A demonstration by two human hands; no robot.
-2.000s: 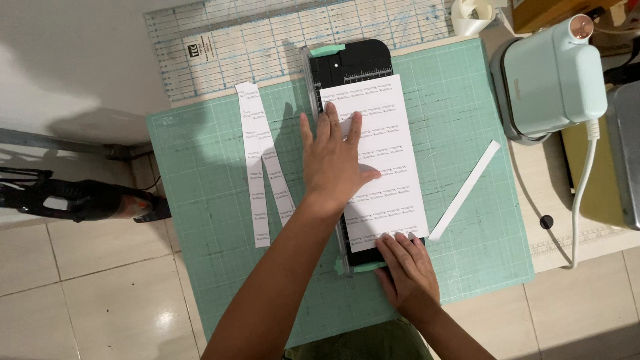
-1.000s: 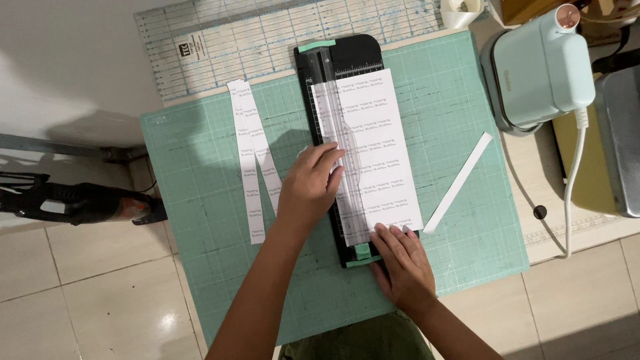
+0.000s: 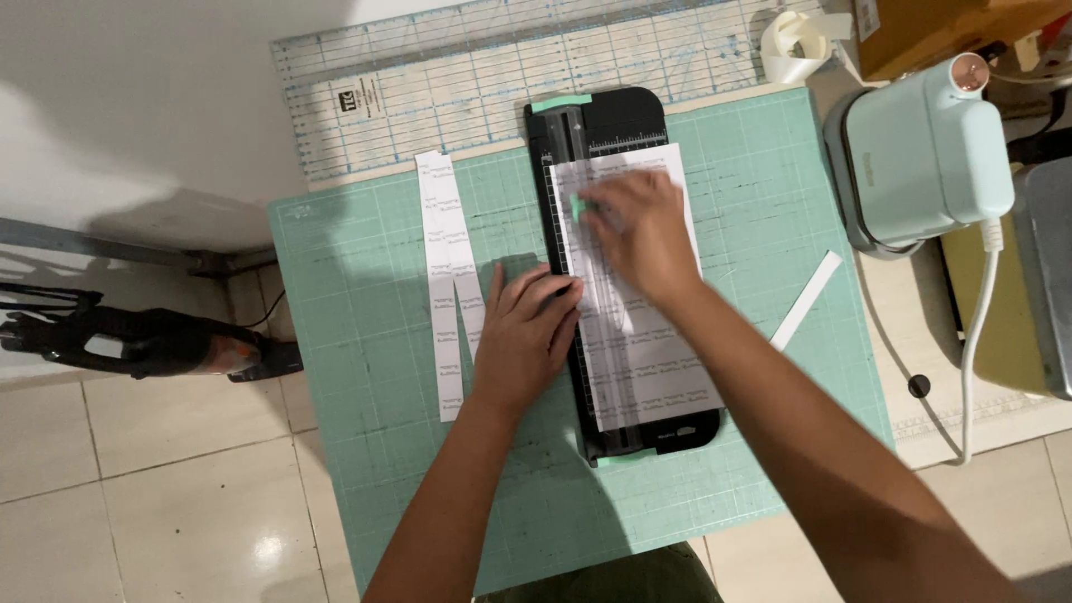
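Note:
A black paper trimmer (image 3: 626,117) with green ends lies on a green cutting mat (image 3: 377,251). Across it lies a sheet of white printed paper (image 3: 662,368), under the trimmer's clear rail. My right hand (image 3: 641,230), blurred, has its fingertips on the small green cutter slider (image 3: 578,207) near the rail's upper part. My left hand (image 3: 532,335) rests at the trimmer's left edge, its fingertips pressing the rail about midway. Printed paper strips (image 3: 441,293) lie left of it, partly overlapping, and a narrow white strip (image 3: 806,301) lies to the right, partly hidden by my right forearm.
A clear quilting ruler (image 3: 494,75) lies along the mat's far edge. At the right are a mint-green appliance (image 3: 925,159) with a white cord (image 3: 971,352), and a roll of whitish strip (image 3: 796,46). A black vacuum-like device (image 3: 159,343) is on the left, beyond the mat.
My right hand has moved from the paper's lower edge up to the slider, which was near the trimmer's lower end. My left hand has moved down from the upper paper to the rail. The rail now lies over the paper.

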